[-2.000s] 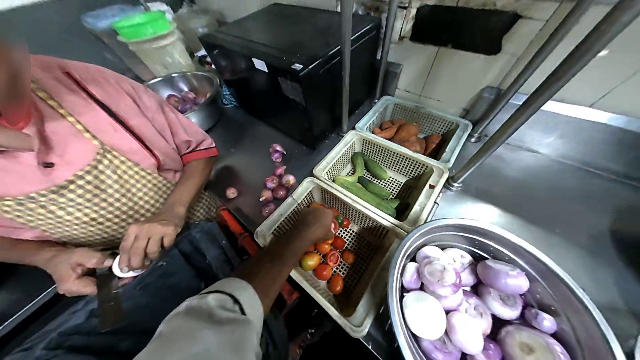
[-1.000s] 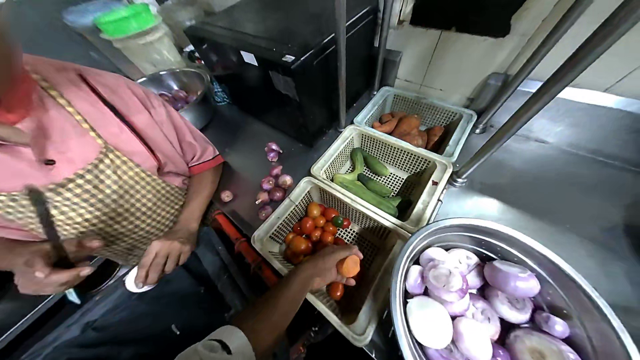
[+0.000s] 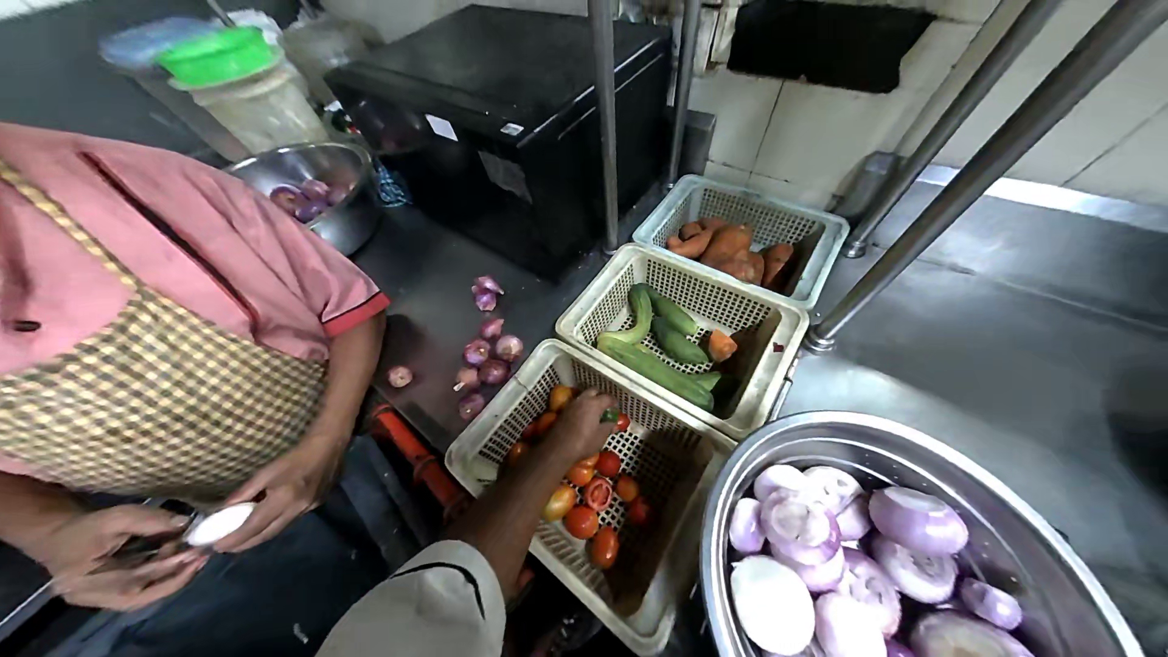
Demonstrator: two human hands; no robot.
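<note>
My left hand [image 3: 584, 424] reaches into the front cream plastic basket [image 3: 671, 630], over its far side. The fingers are at a small red and green tomato [image 3: 622, 422]; whether they grip it is hidden. Red and orange tomatoes [image 3: 581, 522] lie below and beside the hand, one of them cut or split [image 3: 598, 494]. In the middle basket [image 3: 570, 319] are green cucumbers [image 3: 652, 370] and an orange vegetable piece [image 3: 721, 345]. Orange-brown vegetables, apparently carrots [image 3: 730, 248], fill part of the back basket [image 3: 826, 224]. My right hand is not in view.
A steel bowl [image 3: 1049, 520] of peeled onions [image 3: 917, 520] stands at right, beside metal posts [image 3: 949, 182]. Small red onions [image 3: 493, 370] lie left of the baskets. A co-worker [image 3: 173, 365] at left holds a white onion piece [image 3: 219, 525]. A black appliance [image 3: 511, 100] stands behind.
The orange piece that was in my left hand one second ago now lies in the cucumber basket. My hand has moved back over the tomatoes, toward the basket's far side.
</note>
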